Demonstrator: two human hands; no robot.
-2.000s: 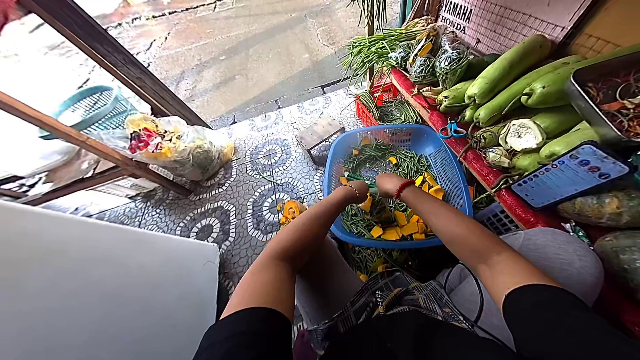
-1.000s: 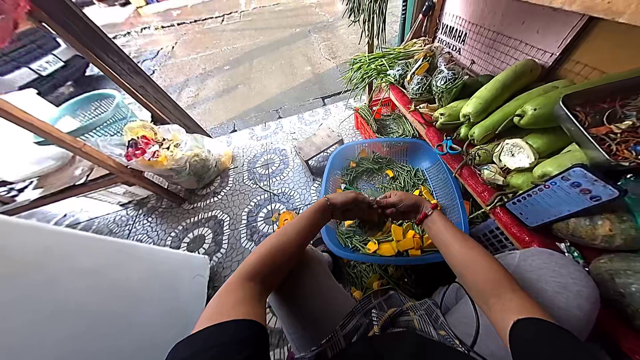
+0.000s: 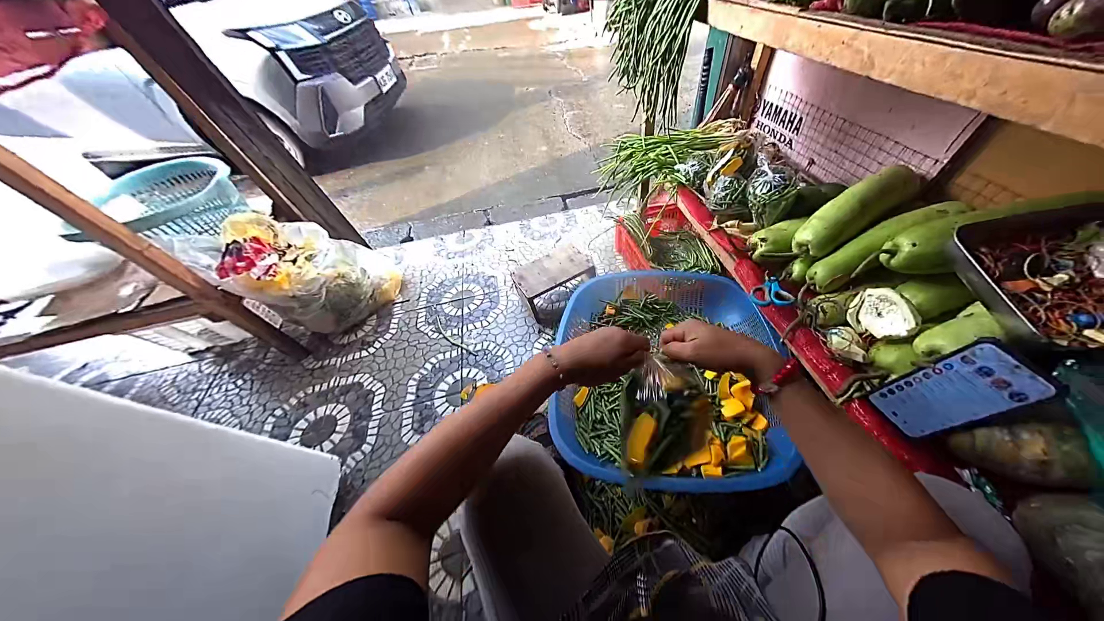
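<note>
My left hand (image 3: 609, 354) and my right hand (image 3: 709, 345) are closed side by side on the gathered neck of a clear plastic bag (image 3: 662, 423). The bag hangs between them, upright, with orange squash pieces and green vegetables inside. Beneath it is a blue plastic basket (image 3: 565, 345) holding cut green beans (image 3: 601, 431) and a heap of cut squash pieces (image 3: 737, 397) on its right side. The bag hides part of the basket's contents.
Right of the basket, a red-covered edge (image 3: 815, 358) borders bottle gourds (image 3: 871, 233), blue-handled scissors (image 3: 772, 293), a phone (image 3: 964, 388) and a metal tray (image 3: 983, 276). A wooden block (image 3: 552, 274) and a filled plastic bag (image 3: 319, 285) lie on the tiled floor; a white panel (image 3: 155, 492) is at left.
Both hands now hold up a filled bag by its neck; two seconds ago they were lower in the basket. A white vehicle has come into view at the upper left.
</note>
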